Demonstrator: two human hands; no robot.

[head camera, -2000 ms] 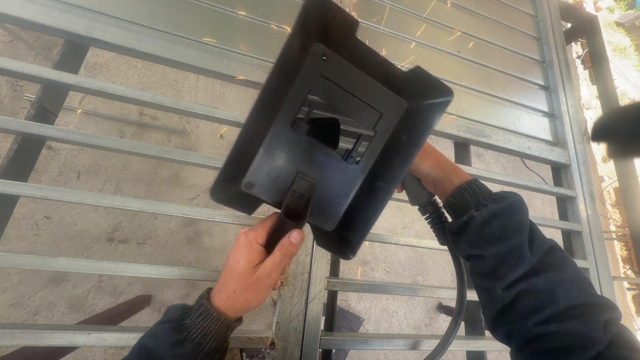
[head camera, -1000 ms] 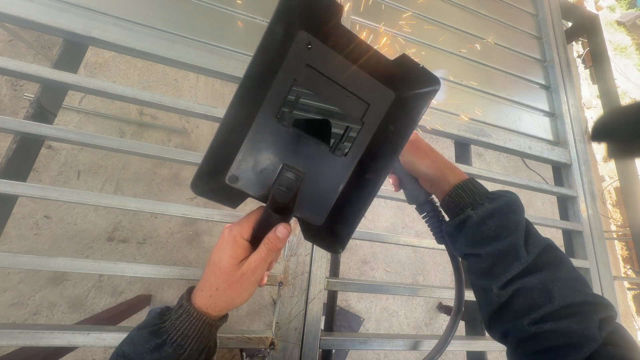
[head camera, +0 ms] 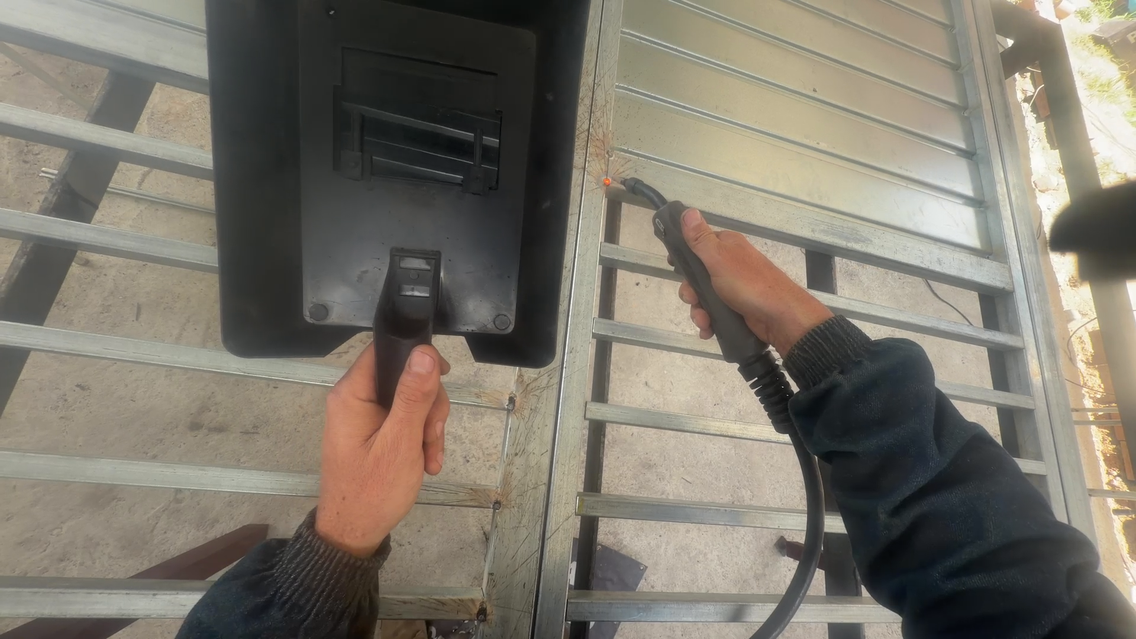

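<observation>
My left hand (head camera: 383,444) grips the handle of a black hand-held welding shield (head camera: 413,222), which stands upright left of the metal post. In my right hand (head camera: 741,275) is a black welding torch (head camera: 710,293), its cable (head camera: 812,532) running down beside my sleeve. The torch tip lies close to a small glowing orange weld spot (head camera: 607,182), where a slat joins the galvanized steel upright (head camera: 577,355). Brown scorch marks surround that spot. Similar marks and small dark welds (head camera: 497,504) show at the slat ends on the left.
Galvanized slats (head camera: 710,515) span both sides over a concrete floor (head camera: 692,559). Ribbed metal sheeting (head camera: 799,115) fills the upper right. Dark steel beams (head camera: 71,204) run beneath the frame. A dark blurred object (head camera: 1096,232) juts in at the right edge.
The shield has moved left and turned upright, away from in front of the torch tip. The flying sparks are gone, and a glowing spot shows at the joint.
</observation>
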